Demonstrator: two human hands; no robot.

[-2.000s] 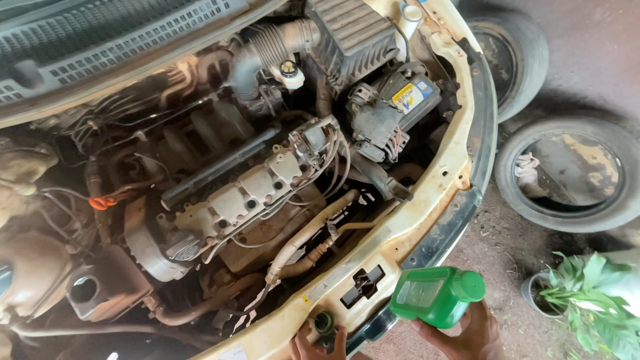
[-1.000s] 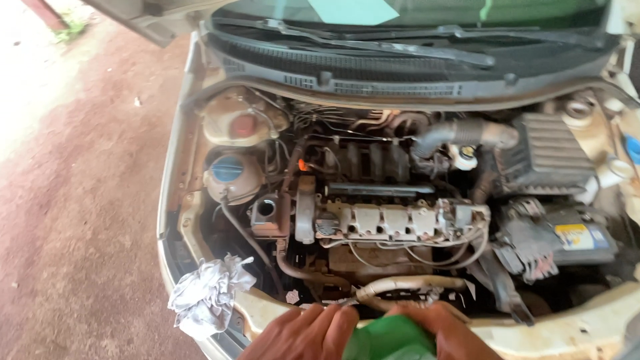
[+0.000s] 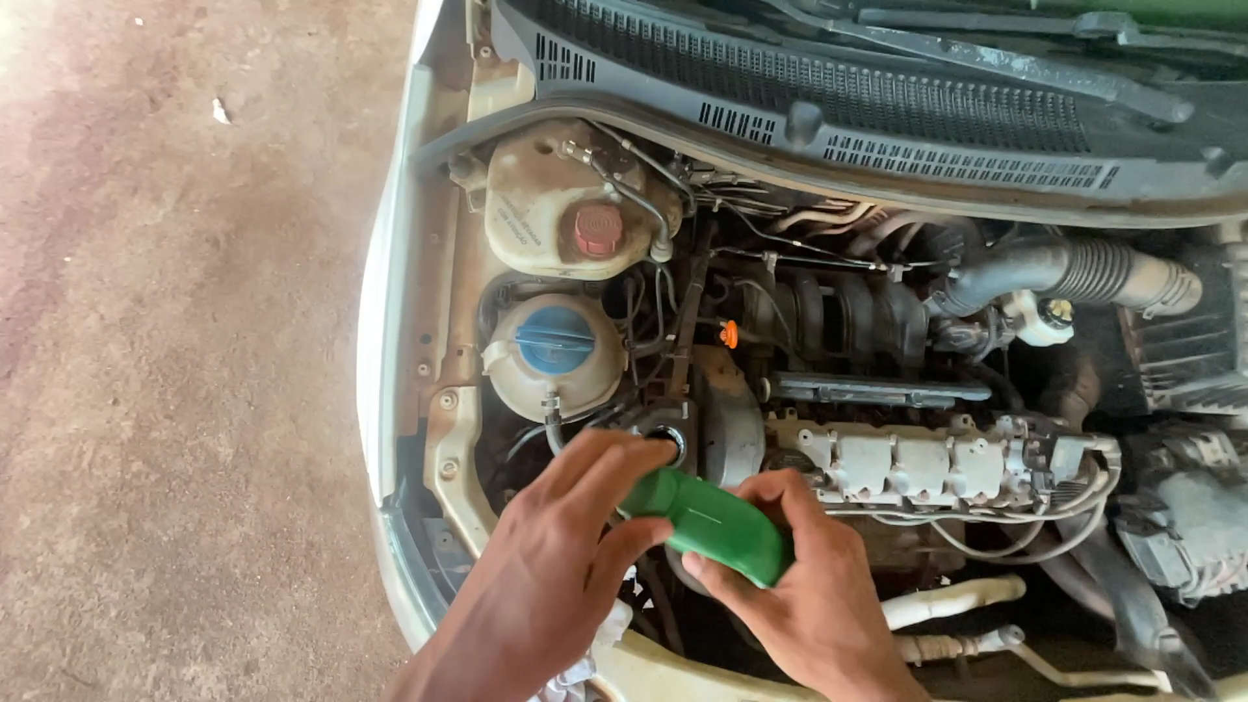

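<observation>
A green plastic bottle [image 3: 726, 526] is held over the engine bay between both hands. My right hand [image 3: 804, 575] grips its wider end, thumb below and fingers above. My left hand [image 3: 575, 546] has its thumb and fingers around the narrower end, where the cap would be; whether a cap is on it is hidden. Just beyond my left fingertips lies an open round filler neck [image 3: 667, 444], partly covered by the hand. The engine's metal valve cover [image 3: 907, 463] is to the right of the bottle.
A coolant reservoir with a blue cap [image 3: 554, 339] and a tank with a red cap [image 3: 597, 229] stand on the left. An orange dipstick handle [image 3: 728, 334] is near the middle. Crumpled white material [image 3: 609, 629] lies on the front edge, by my left forearm. The battery [image 3: 1189, 526] is at the right.
The green bottle, held by my right hand two seconds ago, is now between both hands and near the filler neck. The view has shifted toward the engine bay's left side.
</observation>
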